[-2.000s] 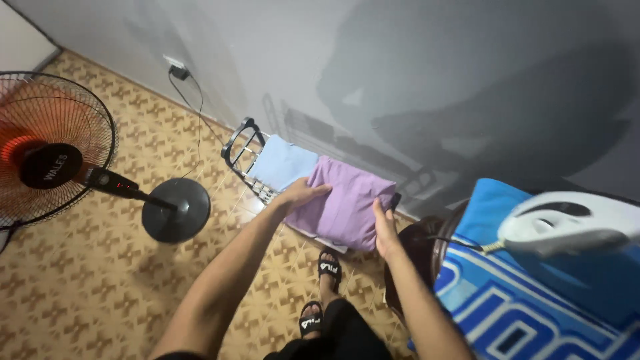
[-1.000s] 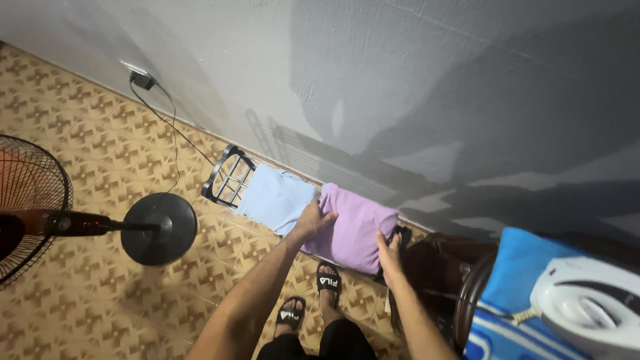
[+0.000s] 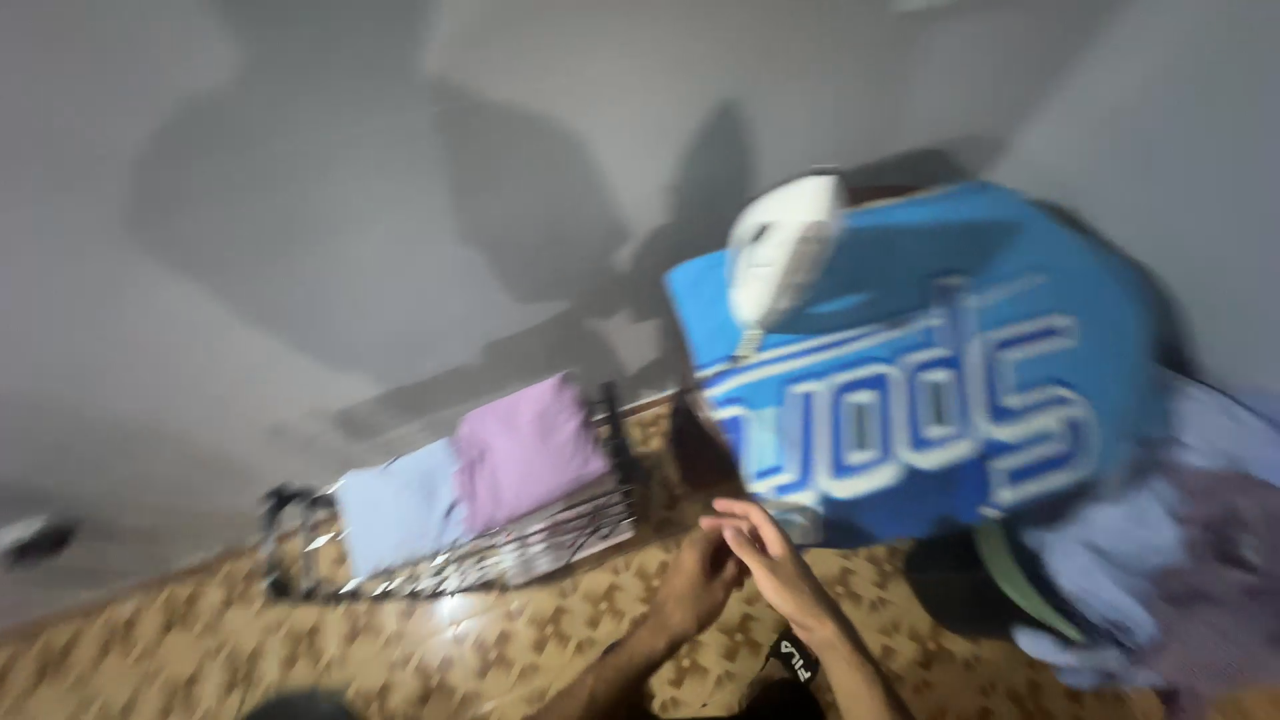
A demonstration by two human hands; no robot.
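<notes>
My left hand (image 3: 695, 585) and my right hand (image 3: 770, 560) are close together at the lower middle, fingers partly bent, with nothing seen in them. Both are blurred, and whether they touch is unclear. Just beyond them a blue printed cloth (image 3: 900, 400) covers a raised surface, and a white electric iron (image 3: 783, 250) rests at its far left part. Left of my hands, a folded purple cloth (image 3: 530, 450) and a folded light blue cloth (image 3: 405, 510) lie side by side on a metal rack (image 3: 440, 578).
Loose light blue and mauve clothes (image 3: 1120, 560) hang or lie at the lower right. A grey wall (image 3: 300, 250) stands behind the rack. A sandal (image 3: 792, 660) shows on the patterned floor (image 3: 180, 650).
My hands have left the purple cloth and come together to the right of it, near the blue printed cloth. The view has swung right, and the fan is out of sight.
</notes>
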